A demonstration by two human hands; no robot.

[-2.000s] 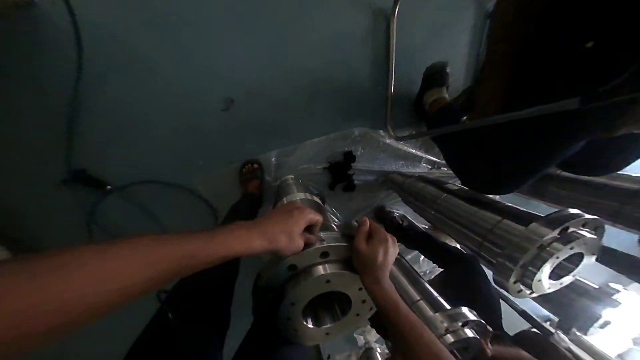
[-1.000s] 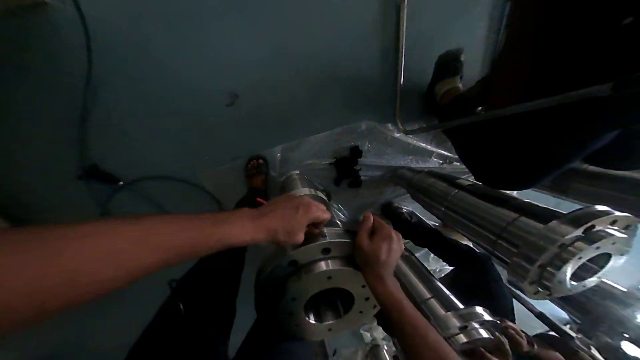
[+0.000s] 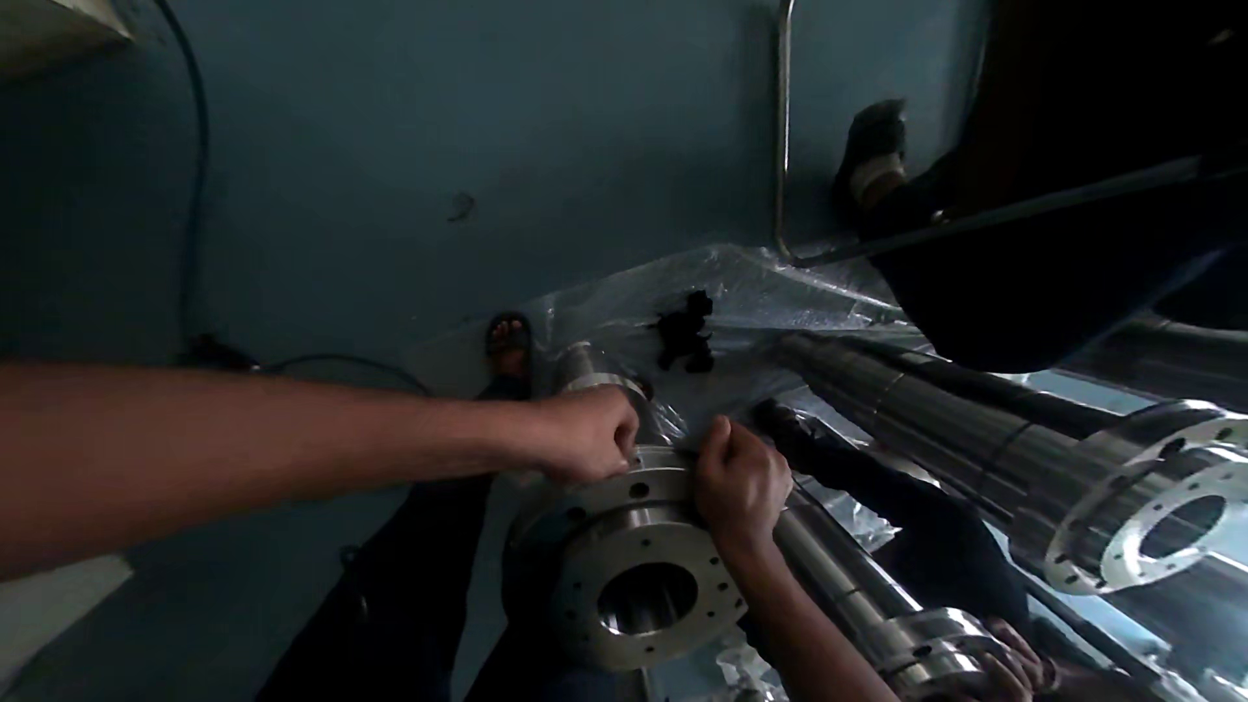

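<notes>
A flanged metal cylinder (image 3: 639, 522) stands between my legs, its round bore facing up and bolt holes set around its flanges. My left hand (image 3: 590, 434) is curled into a fist at the far left part of the upper flange; whatever may be inside the fingers is hidden. Against the right side of the same flange rests my right hand (image 3: 741, 478), fingers folded, thumb pointing away from me. Whether it grips the rim or something small cannot be made out. A narrower metal shaft (image 3: 585, 366) shows just beyond my left hand.
Clear plastic sheeting (image 3: 721, 268) covers part of the floor, with black pieces (image 3: 685, 331) on it. More flanged cylinders (image 3: 975, 439) lie to the right. A co-worker's hand (image 3: 1014, 663) touches one flange (image 3: 941, 648). Another person's foot (image 3: 875, 146) is near a bent metal bar (image 3: 783, 127). A hose (image 3: 200, 146) runs left.
Both hands stay at the flange. My left hand has shifted slightly along it. The co-worker's hand at the lower right shows more plainly than two seconds ago.
</notes>
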